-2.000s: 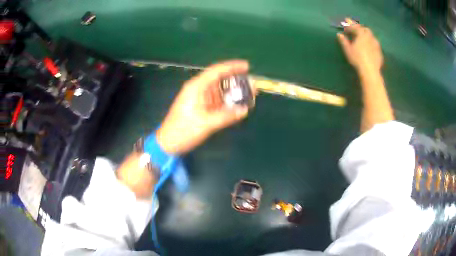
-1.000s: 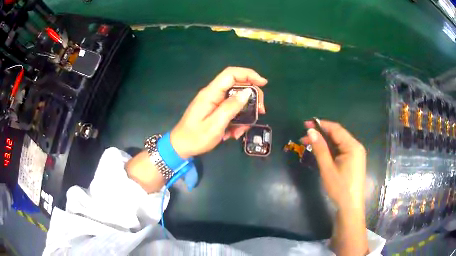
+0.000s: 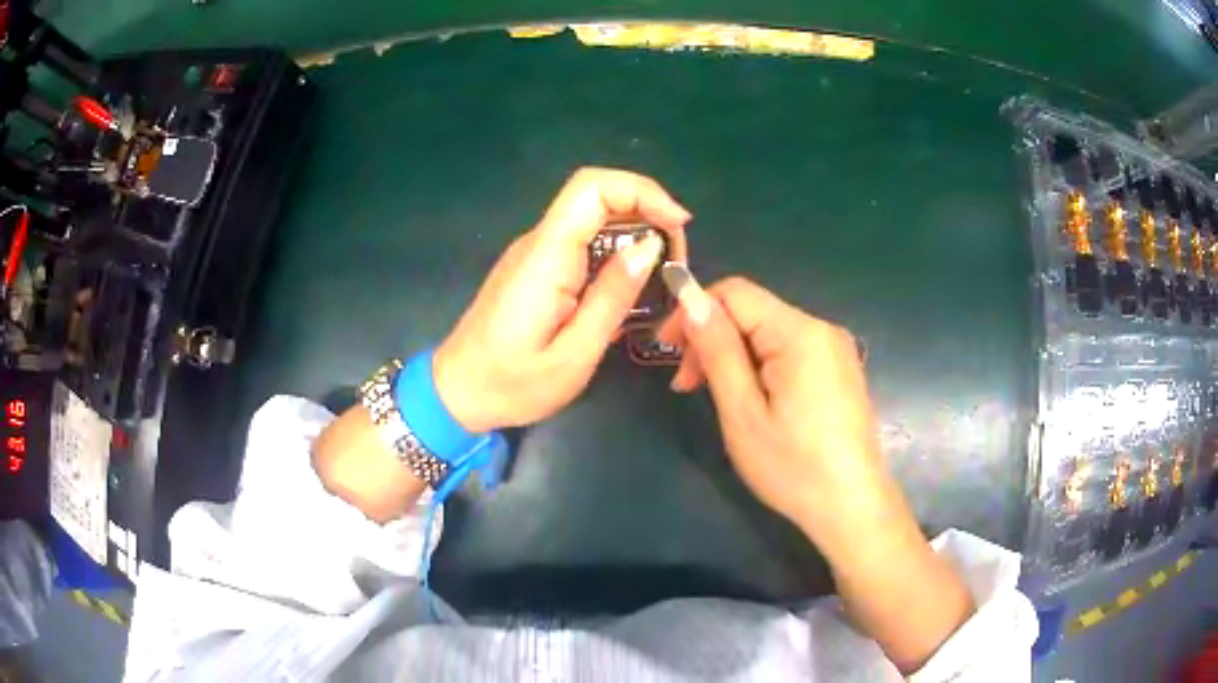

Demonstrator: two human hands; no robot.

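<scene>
My left hand (image 3: 548, 300) holds an open watch housing (image 3: 628, 246) between thumb and fingers, partly hidden by the fingers. My right hand (image 3: 788, 387) pinches a small silver-grey part or tool end (image 3: 679, 279) against the housing's right side. A second watch housing (image 3: 655, 350) lies on the green mat (image 3: 641, 494) just below the held one, mostly covered by my hands. The display module that lay beside it is hidden behind my right hand, apart from a possible small edge.
A black test fixture (image 3: 200, 267) with red toggle handles (image 3: 96, 112) and a red digital readout (image 3: 16, 434) stands at left; a dark screen (image 3: 183, 170) lies on it. A clear blister tray (image 3: 1035, 334) with orange flexes is at right. Yellow tape (image 3: 721, 40) crosses the back.
My right hand has moved left and up to the held housing, bringing the small silver-grey piece to it. My left hand still holds the housing. The view has shifted slightly.
</scene>
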